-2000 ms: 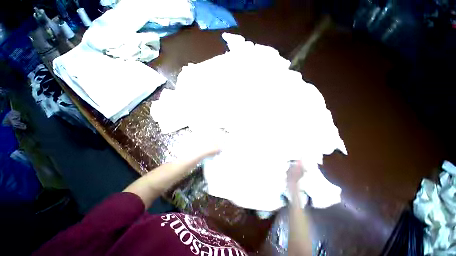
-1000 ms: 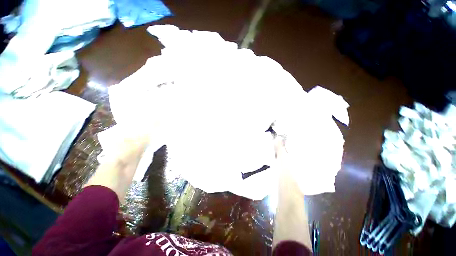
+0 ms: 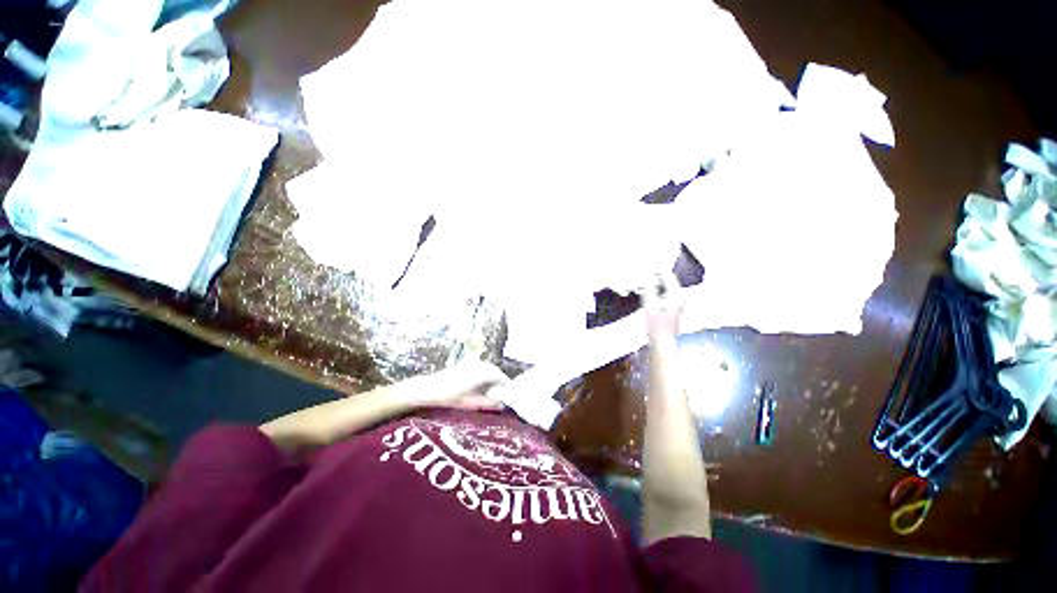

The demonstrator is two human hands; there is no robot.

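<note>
A white shirt, so bright that its folds do not show, is spread over the table in front of me. A narrow part of it comes down to the table's near edge. My left hand holds the end of this part close to my body. My right hand is on the same part further up and to the right, with its fingertips lost in the glare. Dark gaps between the cloth parts show beside my right hand.
Folded white garments lie at the left, with a cream garment on them. Black garment hangers lie at the right beside cream-white cloth strips. A yellow loop handle and a small dark-green stick lie near the front edge.
The view has shifted, showing more of the near edge. My left hand has come back from the cloth to my body with a narrow part of the shirt. The shirt's near part is rearranged.
</note>
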